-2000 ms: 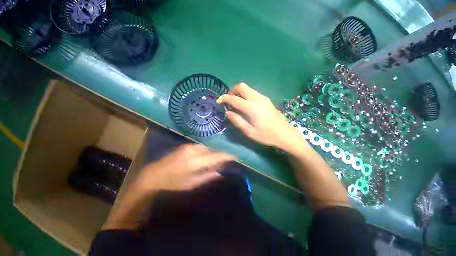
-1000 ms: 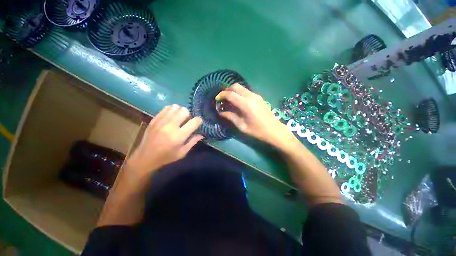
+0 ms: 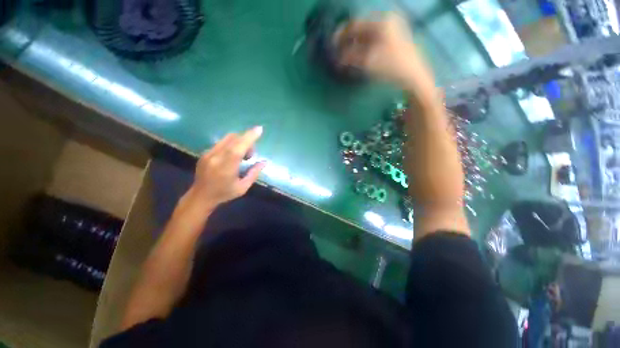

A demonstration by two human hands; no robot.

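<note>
A black slotted wheel [image 3: 326, 42] is blurred at the upper middle of the bench. My right hand [image 3: 377, 49] is on its right side with the fingers curled at it; the hand is blurred, and the wheel looks held. My left hand [image 3: 228, 163] is over the bench's front edge, empty, with thumb and forefinger apart. Green and whitish rings [image 3: 389, 168] and tiny metal bits lie in a heap on the right, partly hidden behind my right forearm.
More black wheels [image 3: 146, 24] stand at the upper left. An open carton [image 3: 126, 251] with stacked dark wheels [image 3: 68, 241] is at the lower left, below the bench edge. A grey post [image 3: 523, 71] crosses the upper right. A clear plastic bag [image 3: 502, 234] lies at the right.
My right hand has moved up and away across the bench with the wheel. My left hand no longer touches the wheel. The whole view has shifted to the right.
</note>
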